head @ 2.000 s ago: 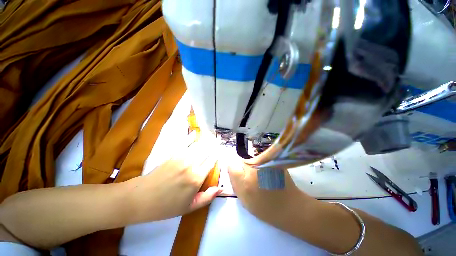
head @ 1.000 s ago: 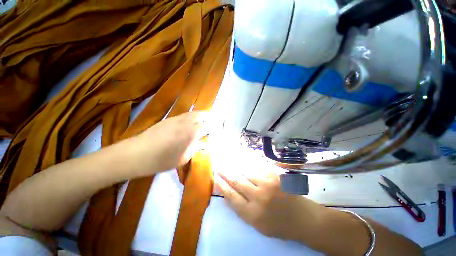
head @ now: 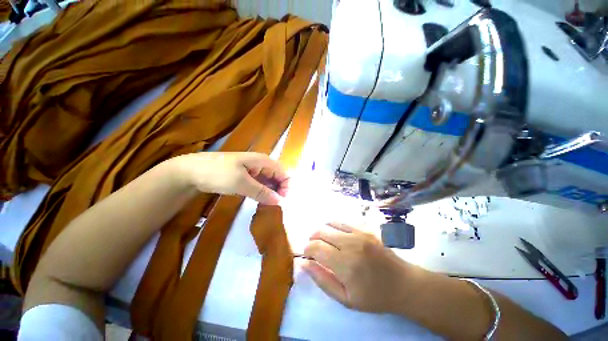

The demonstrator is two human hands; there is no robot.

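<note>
A rust-brown fabric strip point(head: 272, 266) runs from the table's front edge up to my left hand. My left hand point(head: 243, 174) pinches this strip near its upper end, left of the needle area. My right hand point(head: 353, 266) rests on the bed in front of the needle area, fingers bent and thumb apart, with no fabric visible in it. The white sewing machine head point(head: 400, 80) with a blue stripe stands behind the hands. Bright lamp glare hides the strip's upper end and part of the needle area.
A large heap of rust-brown strips point(head: 133, 66) lies left of the machine, some hanging over the front edge. Snips with red handles point(head: 547, 268) and a slim dark red tool point(head: 599, 283) lie at right. Dark scraps point(head: 467, 213) lie behind a grey block point(head: 398, 233).
The view has shifted, showing more of the heap and machine. My hands have moved apart; the right has drawn back from the strip, and the strip's folded upper part now shows below my left hand.
</note>
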